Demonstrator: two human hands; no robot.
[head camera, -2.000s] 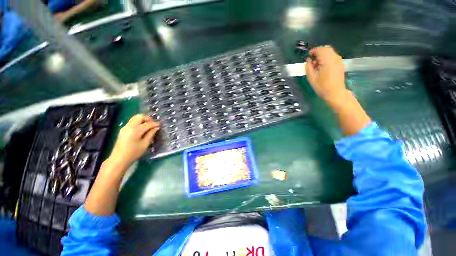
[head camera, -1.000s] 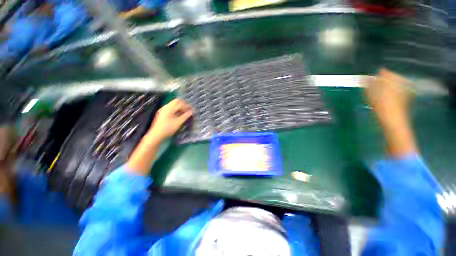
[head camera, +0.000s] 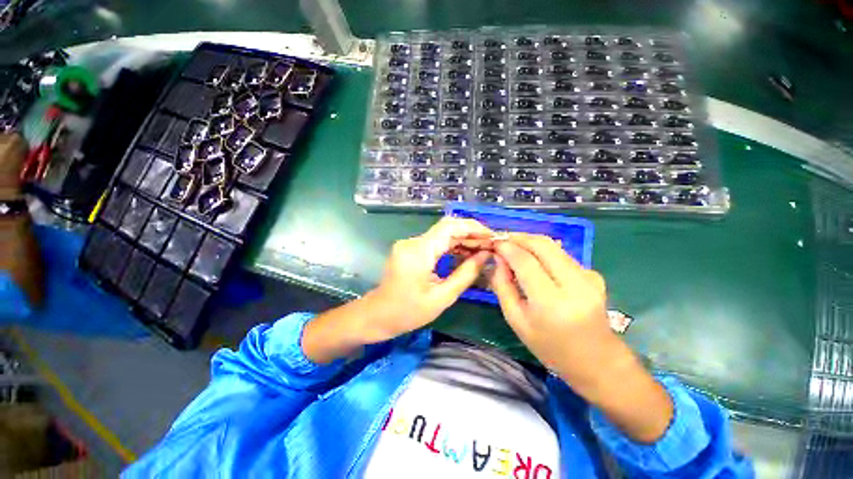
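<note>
My left hand (head camera: 418, 279) and my right hand (head camera: 561, 297) meet at the fingertips over the blue bin (head camera: 587, 245). They hold a small piece between them, mostly hidden by the fingers; a pale bit shows at the fingertips. The hands cover most of the bin and its contents. A clear blister tray (head camera: 720, 198) with small dark modules in its pockets lies just behind the bin. At the left, a black compartment tray (head camera: 168, 245) holds several loose black frames with shiny rims (head camera: 251, 157), piled toward its far end.
A small beige-white scrap (head camera: 618, 321) lies right of my right hand. Clear gridded trays (head camera: 835, 351) stand at the right edge. At the far left are a green roll (head camera: 73, 89), red-handled tools (head camera: 39, 161) and another person's arm (head camera: 19, 229). A pale rail runs behind the trays.
My hands have come together over the blue bin; my left hand has left the blister tray and my right hand has come in from the right. The view has shifted and is sharper.
</note>
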